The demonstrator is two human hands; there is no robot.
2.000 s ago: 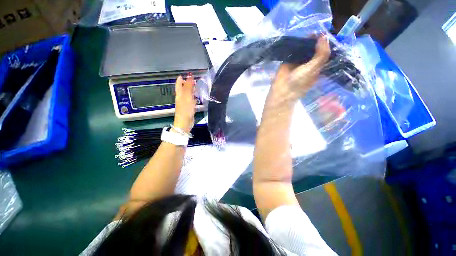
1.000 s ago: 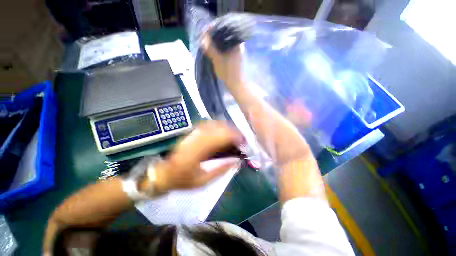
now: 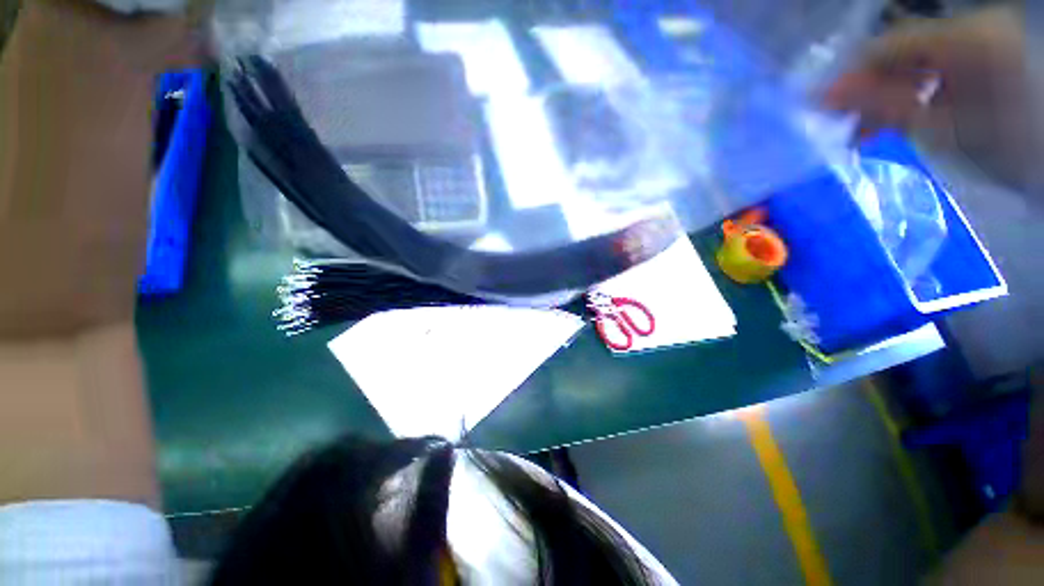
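Note:
A large clear poly bag [image 3: 675,149] is spread in the air above the table, close to the camera. A thick black wire bundle [image 3: 332,206] lies curved along its lower part. My right hand [image 3: 933,92], blurred at upper right, grips the bag's edge. My left arm fills the left edge, large and blurred; the hand at the top left cannot be made out. The counting scale [image 3: 389,103] shows hazily through the bag. A second black wire bundle [image 3: 372,285] with silvery ends lies on the table, partly behind the bag and beside a white paper sheet [image 3: 458,355].
Red-handled scissors [image 3: 624,323] lie on a paper at centre right. A yellow tape roll [image 3: 752,252] stands beside the right blue bin [image 3: 876,263], which holds clear bags. Part of the left blue bin [image 3: 174,212] shows. The table's front edge runs above a grey floor with yellow lines.
The bag with the bundle has been spread out to the left, over the scale. My right hand has moved to the upper right; my left arm has moved to the left edge.

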